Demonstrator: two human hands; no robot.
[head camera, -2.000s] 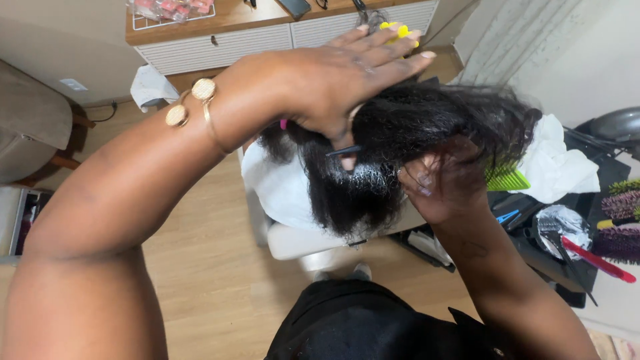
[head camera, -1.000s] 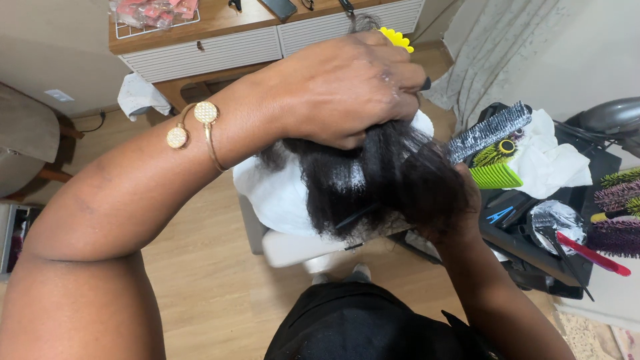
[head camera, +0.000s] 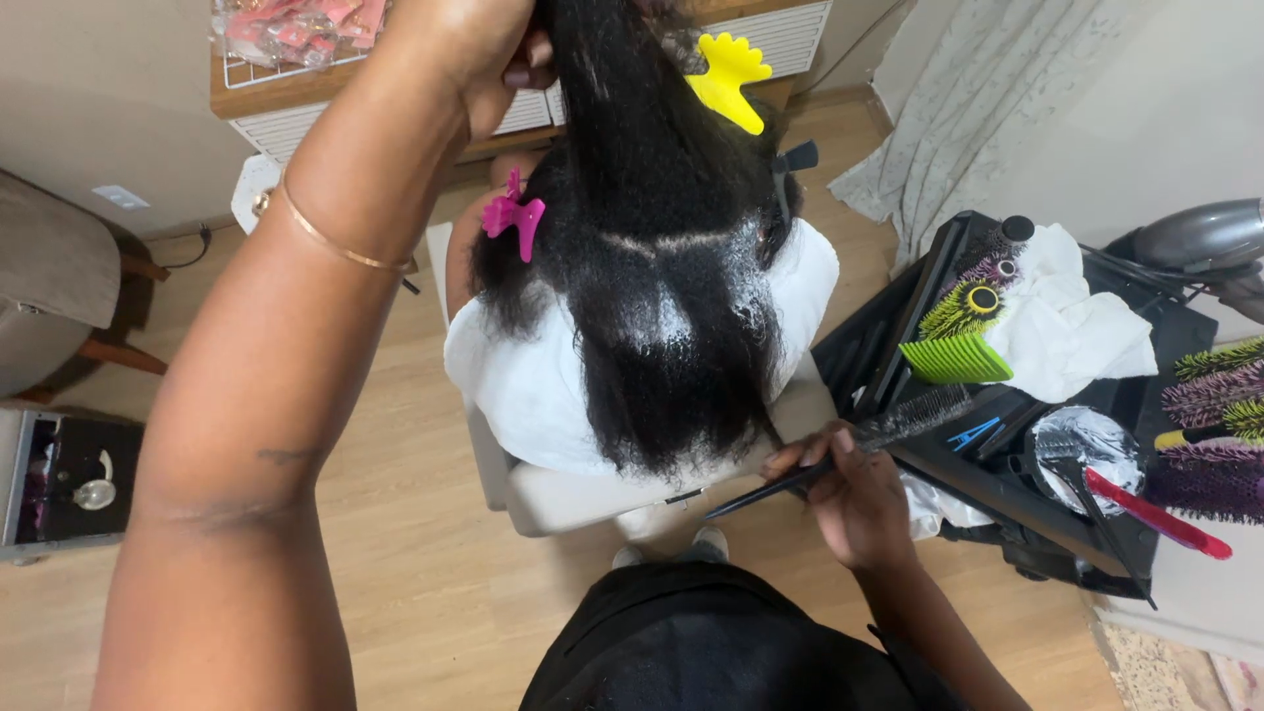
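Note:
A seated person's dark hair (head camera: 681, 326) hangs over a white cape (head camera: 513, 385), with white cream smeared below a horizontal parting. At the top edge, my left hand (head camera: 494, 69) grips a long section of this hair and holds it up; part of the hand is out of view. My right hand (head camera: 854, 489) holds a black tail comb (head camera: 913, 417) right of the hair ends, its tail pointing left. A pink claw clip (head camera: 513, 215) sits in the hair at the left. At the upper right are a yellow claw clip (head camera: 729, 84) and a dark clip (head camera: 798, 158).
On the black trolley (head camera: 1047, 533) at right are a foil-lined bowl (head camera: 1086, 454) of white cream, a red-handled tool (head camera: 1155, 513), a green comb (head camera: 956, 358), round brushes (head camera: 973, 299), white towels (head camera: 1076, 326) and a blue clip (head camera: 975, 434). A hair dryer (head camera: 1200, 237) lies behind.
My left hand has moved up, lifting a hair section and showing the parting. My right hand has left the hair and moved down, the tail comb now plain in it.

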